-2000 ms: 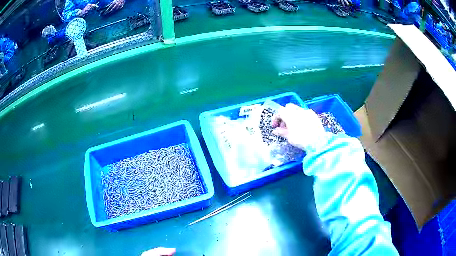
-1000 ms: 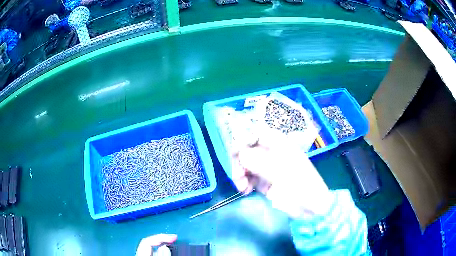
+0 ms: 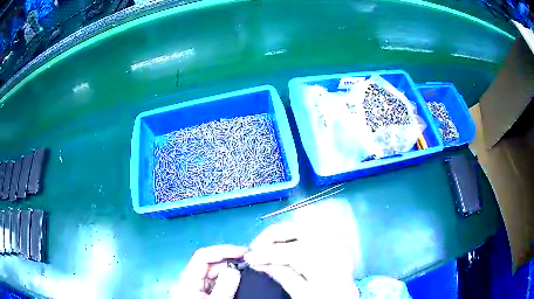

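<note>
My left hand (image 3: 214,270) holds a dark flat housing (image 3: 257,285) at the bottom middle. My right hand (image 3: 298,257) is at the housing's upper end, its fingertips closed together against it. A tiny greyish piece shows between the fingertips; most of it is hidden. The right hand is washed out by glare. Tweezers (image 3: 303,201) lie on the green bench just above the right hand. The large blue bin (image 3: 216,204) holds a heap of silvery pins. The middle blue bin (image 3: 363,170) holds an open clear bag (image 3: 342,131) with mixed small hardware.
A smaller blue bin (image 3: 464,120) with small metal parts stands right of the middle bin. Another dark housing (image 3: 464,185) lies below it, beside a brown carton (image 3: 509,146). Two rows of housings (image 3: 36,233) lie far left. An orange-yellow strip (image 3: 421,142) shows in the middle bin.
My right hand has moved from the bag in the middle bin down to the housing in my left hand. The view has shifted, so the bins appear higher and further right.
</note>
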